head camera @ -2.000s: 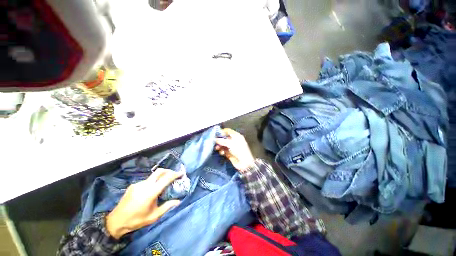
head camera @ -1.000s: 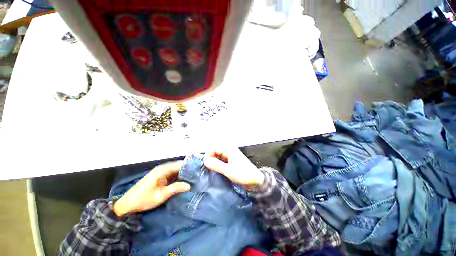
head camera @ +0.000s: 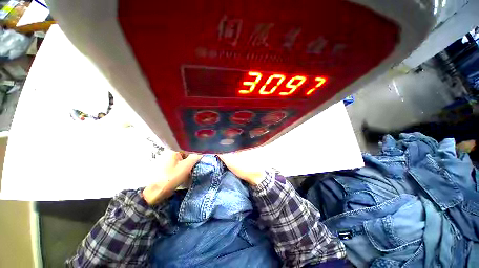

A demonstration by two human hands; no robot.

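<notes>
The button attaching machine's head [head camera: 262, 47] fills the upper middle, with a red front panel. Its counter display [head camera: 282, 85] glows 3097 above red oval panel buttons [head camera: 241, 117]. Denim jeans [head camera: 215, 235] lie on my lap, their upper end raised to the table edge under the head. My left hand [head camera: 170, 172] and my right hand [head camera: 242, 167] hold the two sides of this raised end. The fingertips of both hands, the waistband's edge and the machine's working point are hidden behind the head.
The white table [head camera: 52, 152] spreads around the machine. A round dish [head camera: 94, 102] with small dark contents is at left. Small dark bits [head camera: 156, 149] show beside the head. A garment pile [head camera: 388, 204] lies at right. A clear bag [head camera: 14, 44] is at far left.
The view has shifted so the machine head now covers the table middle and shows its display. Both hands have moved with the raised denim up to the table edge, under the head.
</notes>
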